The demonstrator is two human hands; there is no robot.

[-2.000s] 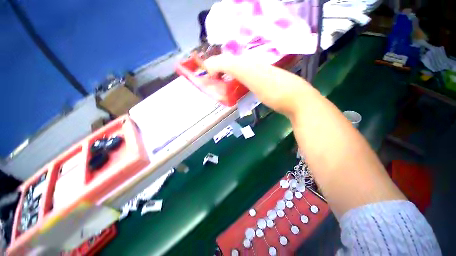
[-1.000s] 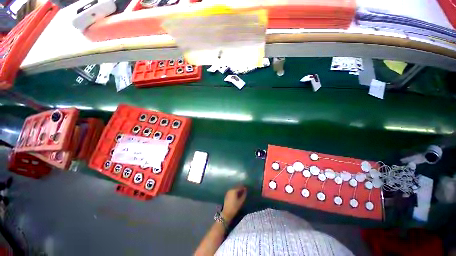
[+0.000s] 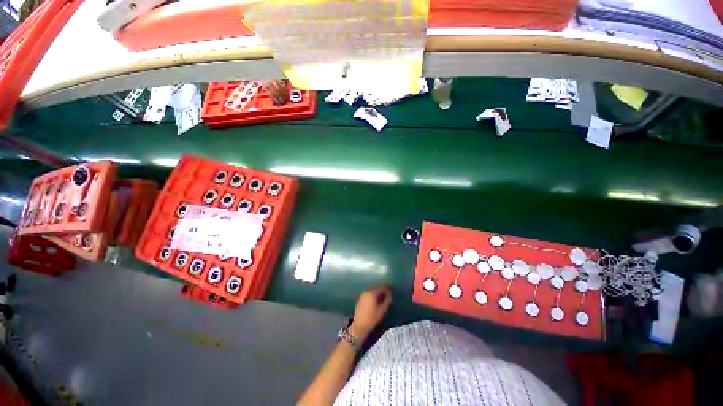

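Note:
My left hand [image 3: 372, 308], with a metal band at the wrist, rests at the bench's front edge. Its fingers are curled and small in view; whether they hold anything is unclear. A ribbed white garment fills the bottom centre; my right hand does not show. A white phone [image 3: 311, 256] lies flat, left of and beyond my left hand. Left of it, a stack of red-orange foam trays [image 3: 277, 212] holds round dark-centred parts, with a handwritten slip [image 3: 214, 231] lying across. At right, white discs with thin leads lie on a flat red foam board [image 3: 515, 309].
A raised shelf [image 3: 476, 65] crosses the top, a yellowish sheet [image 3: 349, 51] hanging from it. Beneath are a red tray [image 3: 258, 113], bearing white slips and a blurred brown shape, and loose papers [image 3: 370, 118]. A small black module [image 3: 410, 235] sits beside the board. More trays [image 3: 67, 202] stand far left.
The view has swung from the shelf down to the bench. My right arm, earlier reaching over the shelf, is out of view. In the last second, a white slip and brown shape have appeared on the back tray.

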